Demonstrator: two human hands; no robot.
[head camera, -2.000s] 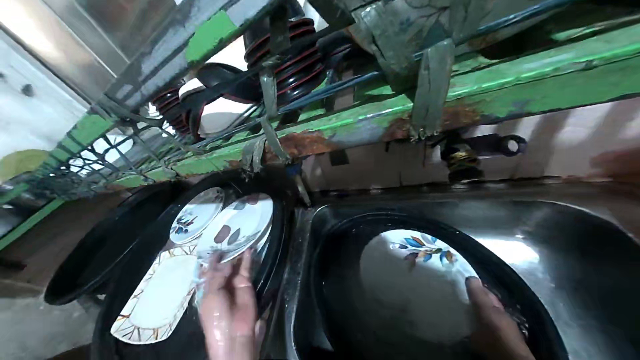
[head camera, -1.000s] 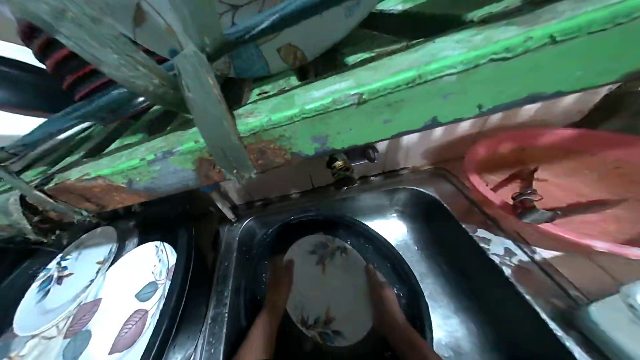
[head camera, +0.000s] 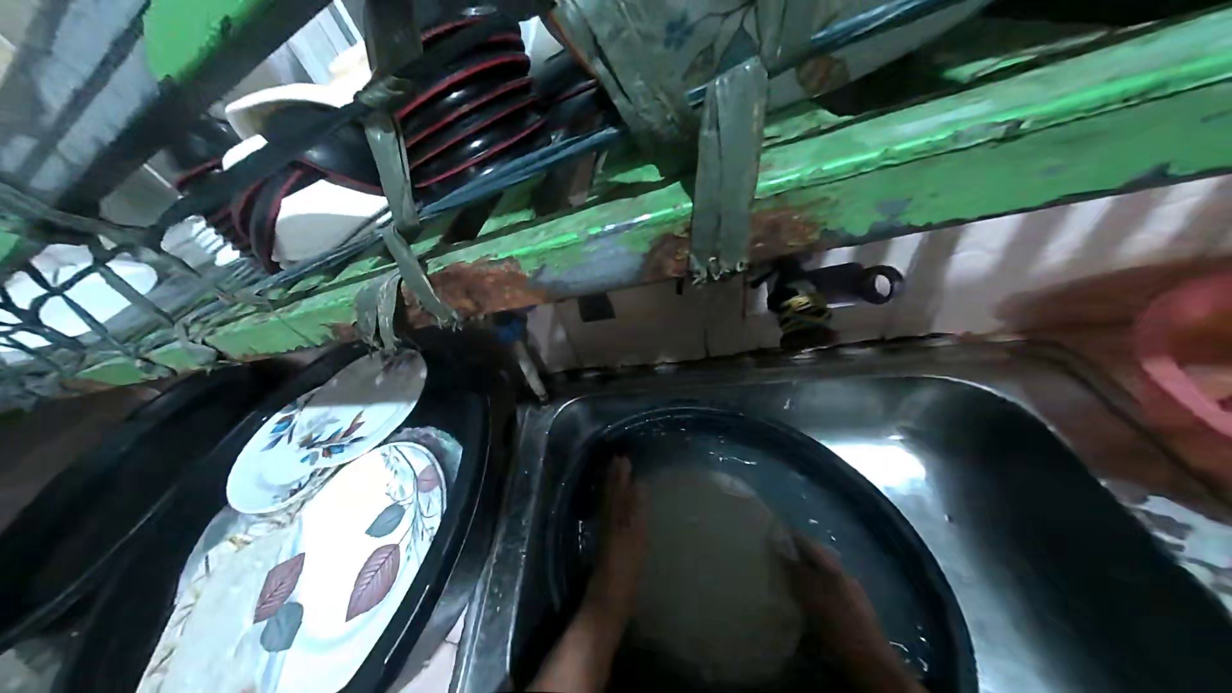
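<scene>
A pale plate (head camera: 717, 577) lies in the water of a round black basin (head camera: 881, 481), which stands in a stainless steel sink (head camera: 991, 433). At the plate's left edge is my left hand (head camera: 616, 549), and at its right edge my right hand (head camera: 833, 602); together they hold it. The fingertips are partly dim under the water. To the left, a second black tub (head camera: 472, 491) holds a large leaf-patterned plate (head camera: 337, 558) and smaller flowered plates (head camera: 361, 409), the smaller ones overlapping at its far side.
Above the sink runs a green, rusty rack rail (head camera: 597, 245) with hanging straps. A stack of black, red-rimmed bowls (head camera: 472, 106) sits on the rack. A tap (head camera: 808, 298) comes out of the wall behind the sink. A red plastic basin (head camera: 1193, 356) is at the far right.
Two seconds ago my left hand was at the plates in the left tub; now it is in the sink basin. Another small flowered plate now lies in that tub. The view has swung right and back.
</scene>
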